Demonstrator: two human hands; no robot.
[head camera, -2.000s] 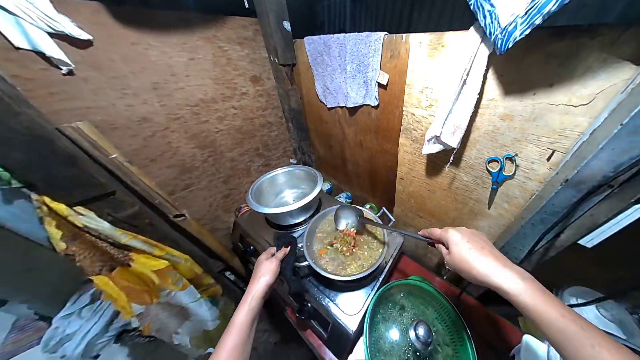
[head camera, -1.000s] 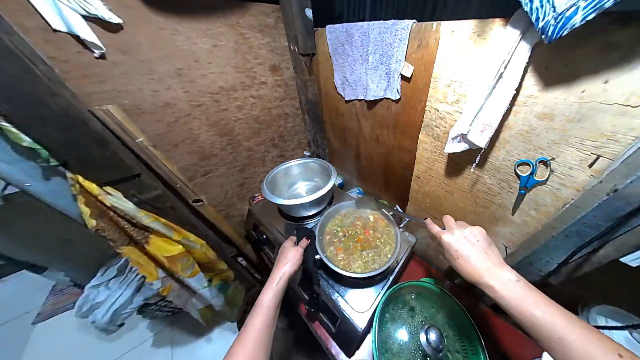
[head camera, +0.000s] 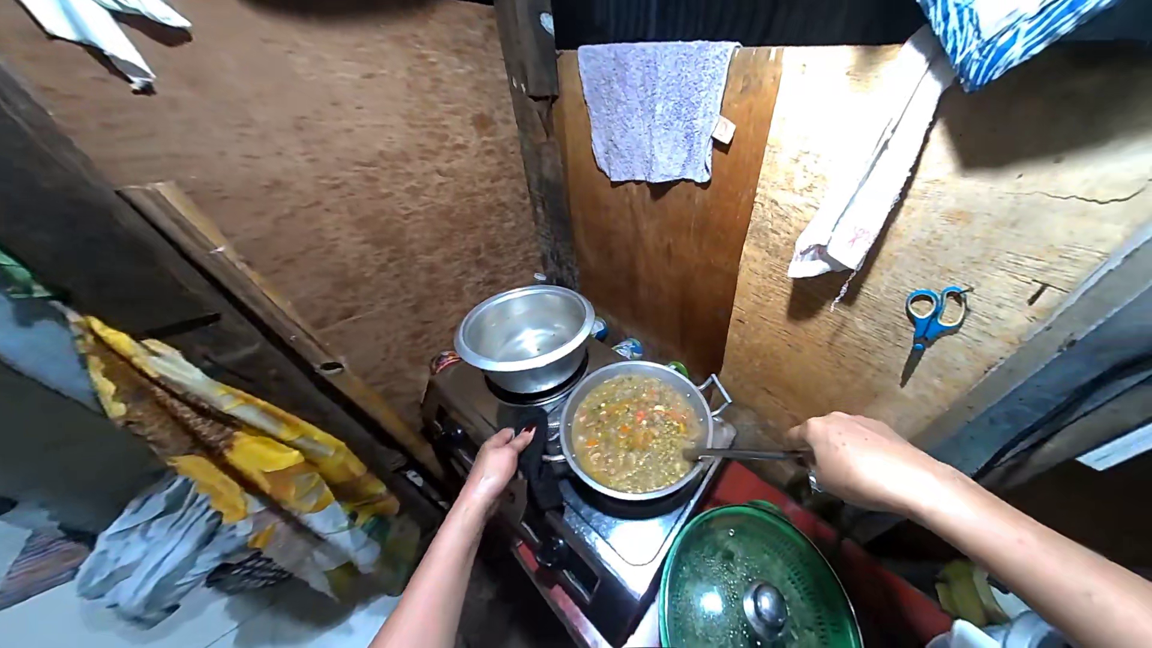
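Observation:
A metal pot of soupy stew (head camera: 637, 432) with orange and green bits sits on the front burner of a gas stove (head camera: 612, 531). My right hand (head camera: 846, 459) grips the dark handle of a ladle (head camera: 747, 454), whose bowl is sunk in the stew at the pot's right side. At the pot's left handle, my left hand (head camera: 504, 459) holds a black cloth (head camera: 538, 468) against it. An open aluminum pot (head camera: 526, 333) stands on the rear burner.
A green basket (head camera: 668, 585) under a glass lid with a metal knob is at the stove's right. Scissors (head camera: 931, 319) and a purple towel (head camera: 657, 108) hang on the plywood walls. Yellow patterned cloth (head camera: 261, 450) hangs at left.
The ladle's bowl showed above the stew two seconds ago and is now down in it. My left hand stays at the pot's left handle. The view has shifted somewhat.

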